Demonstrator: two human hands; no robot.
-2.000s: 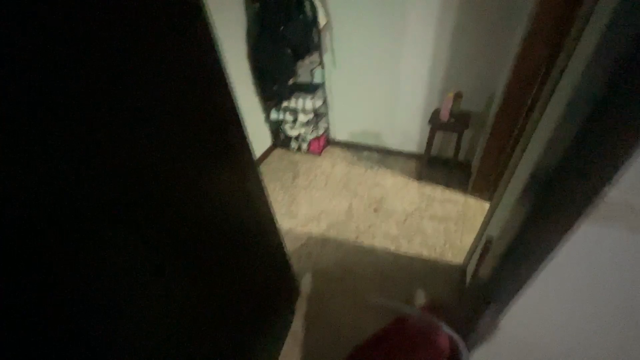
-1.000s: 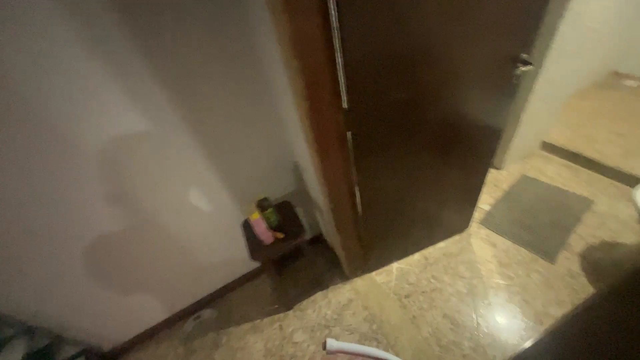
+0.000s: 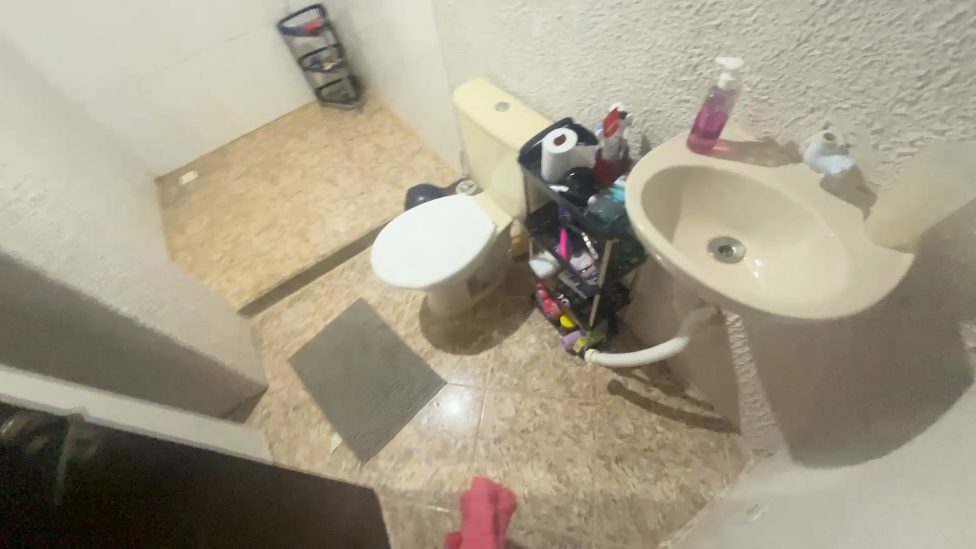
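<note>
Neither my left hand nor my right hand can be made out. A pink thing (image 3: 484,512), perhaps cloth or a rubber glove, rises from the bottom edge over the tiled floor; what it is and what bears it cannot be told. To the right, a beige washbasin (image 3: 816,263) carries a pump bottle of pink liquid (image 3: 711,118) beside a white tap (image 3: 829,155). Beside it stands a dark shelf rack (image 3: 602,244) with a paper roll (image 3: 560,156) and several bottles. A toilet with its white lid down (image 3: 433,242) is left of the rack.
A grey mat (image 3: 366,381) lies on the floor. Behind it, a raised step edge (image 3: 320,271) borders the shower area, where a corner rack (image 3: 328,65) stands. A dark door (image 3: 191,488) fills the lower left. The basin's white drain pipe (image 3: 644,356) curves down near the rack.
The view has swung from a dark doorway and a small stool to the bathroom. The basin, rack and whole toilet now show. The white curved tube end at the bottom one second ago no longer shows there.
</note>
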